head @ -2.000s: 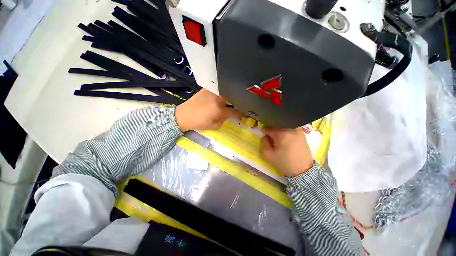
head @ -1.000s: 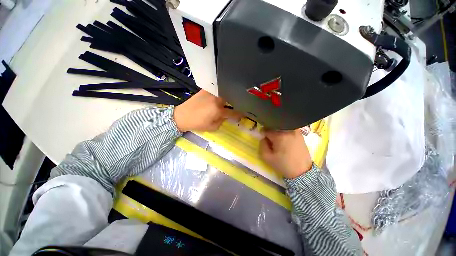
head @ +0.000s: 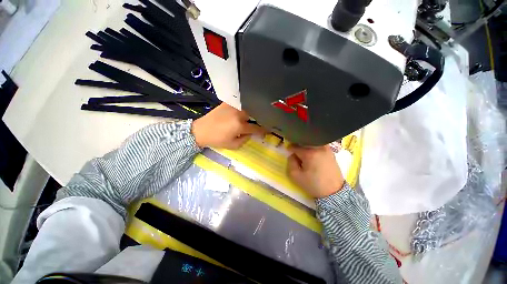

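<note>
My left hand [head: 223, 127] and my right hand [head: 316, 170] are both at the lower edge of the dark grey sewing machine head [head: 317, 72]. Their fingertips meet a short black piece [head: 276, 136] with a small yellow patch beside it, between the hands. The fingertips of both hands are partly hidden under the head, so the grip on the piece is not clear. A pile of black straps [head: 133, 83] with silver rings lies left of the head. Loose black straps [head: 211, 241] lie near my lap.
Yellow tape [head: 261, 201] and clear plastic [head: 192, 191] cover the near work surface. A white cloth or bag [head: 414, 161] lies right of the head. Silvery hardware in plastic [head: 439, 224] and red cord [head: 392, 244] are at the far right.
The view has shifted slightly, so the machine head sits a little further left in the picture. Both hands stay in nearly the same place, with small changes at the black piece between them.
</note>
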